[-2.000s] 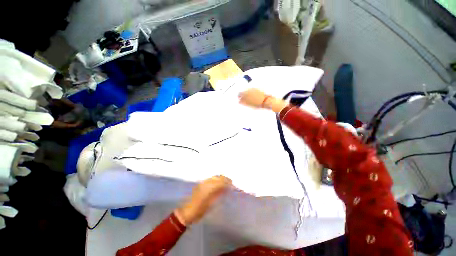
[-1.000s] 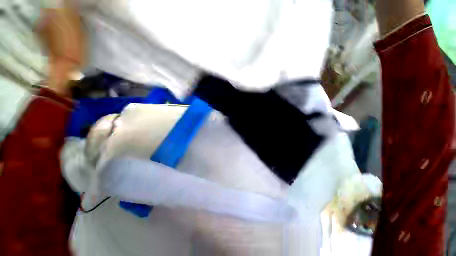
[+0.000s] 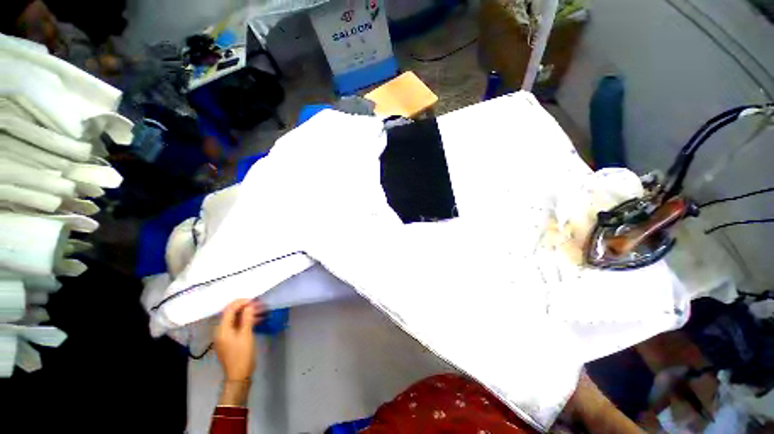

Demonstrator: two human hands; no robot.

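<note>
A large white garment (image 3: 339, 203) lies spread over the table, with a thin dark line along its near edges. A flat black patch (image 3: 417, 169) shows in its upper middle. My left hand (image 3: 238, 331) is at the garment's near left edge, its fingertips at the cloth; whether they grip it is unclear. A bit of the pale blue-grey sleeve board (image 3: 312, 286) shows under the garment. My right forearm (image 3: 604, 410) shows at the lower right; my right hand is hidden behind the garment's near corner. The steam iron (image 3: 641, 237) rests at the right table end.
Off-white folded garments (image 3: 42, 195) hang at the left. The iron's dark hose (image 3: 704, 136) arches at the right. A wooden stool (image 3: 403, 93) and a white and blue printed bag (image 3: 355, 47) stand beyond the table. A grey-white wall is at the right.
The garment was lifted off the board and now lies spread again in a new position. The black patch is now surrounded by white cloth. The iron is now in full view.
</note>
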